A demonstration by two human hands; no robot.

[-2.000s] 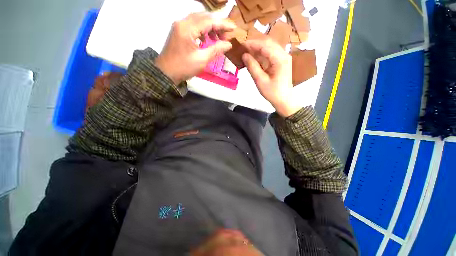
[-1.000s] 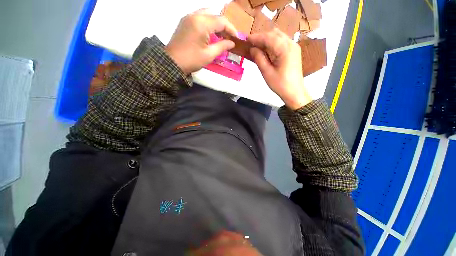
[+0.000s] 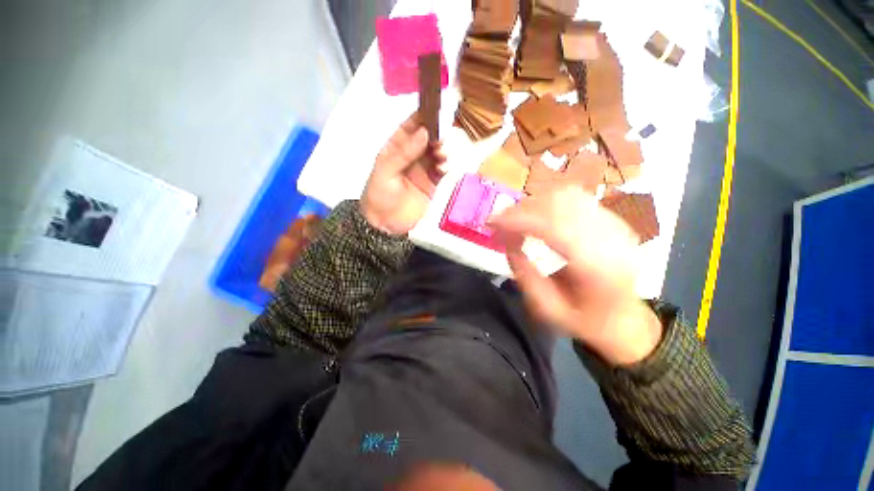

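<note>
My left hand [image 3: 404, 180] holds a brown piece [image 3: 430, 96] upright between thumb and fingers; it shows as a narrow dark strip, its top in front of a plain pink square box [image 3: 407, 48]. My right hand [image 3: 575, 259] is blurred, beside the near pink dispenser [image 3: 467, 205] with its white insert [image 3: 502, 203]. Its fingertips are at the dispenser's right side; whether they hold anything is not clear. Loose brown blanks [image 3: 546, 120] lie behind the dispenser, and one [image 3: 632, 215] lies to its right.
Rows of stacked blanks [image 3: 484, 81] stand farther back on the white table [image 3: 355, 134]. A small banded brown piece [image 3: 663, 48] and a small dark bit [image 3: 648, 129] lie at right. A blue bin [image 3: 243, 251] with brown pieces is left, below the table. Clear film shows at the right edge.
My hands have moved apart: the left went farther out with a brown piece, the right moved to the dispenser's right side. The view has shifted, showing the far pink box and stacked rows.
</note>
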